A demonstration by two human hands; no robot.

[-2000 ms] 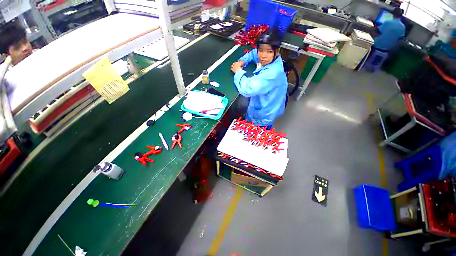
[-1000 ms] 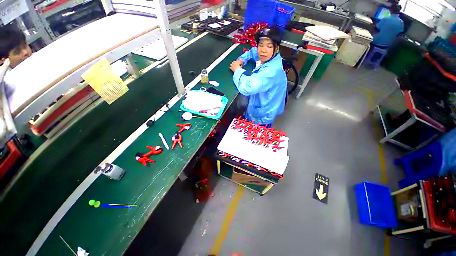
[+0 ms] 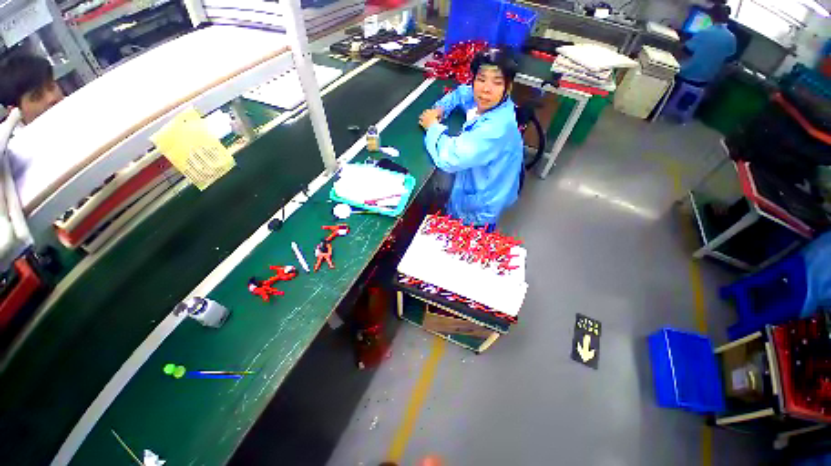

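Note:
Neither of my hands can be made out; a small blurred pinkish patch at the bottom edge is too cut off to identify. The green-topped bench point(image 3: 273, 341) runs beside me. Red clamps point(image 3: 267, 286) lie on it, with more red ones point(image 3: 325, 256) beside a thin white stick point(image 3: 300, 256). A teal basket point(image 3: 372, 187) holding white material stands farther along. A greyish bottle point(image 3: 208, 312) and a blue stick with a green end point(image 3: 212, 373) lie nearer. A white-topped cart point(image 3: 460, 273) bears many small red pieces.
A person in a blue smock point(image 3: 478, 155) sits at the bench beyond the cart. Another person's head point(image 3: 32, 88) shows behind the shelf at left. A blue bin point(image 3: 686, 370) stands on the floor at right. Another person point(image 3: 713, 55) sits at the far back.
The seated person in blue has turned and tilted the head slightly. The pinkish patch at the bottom edge shows a little more. The bench things have not moved, apart from a slight view shift.

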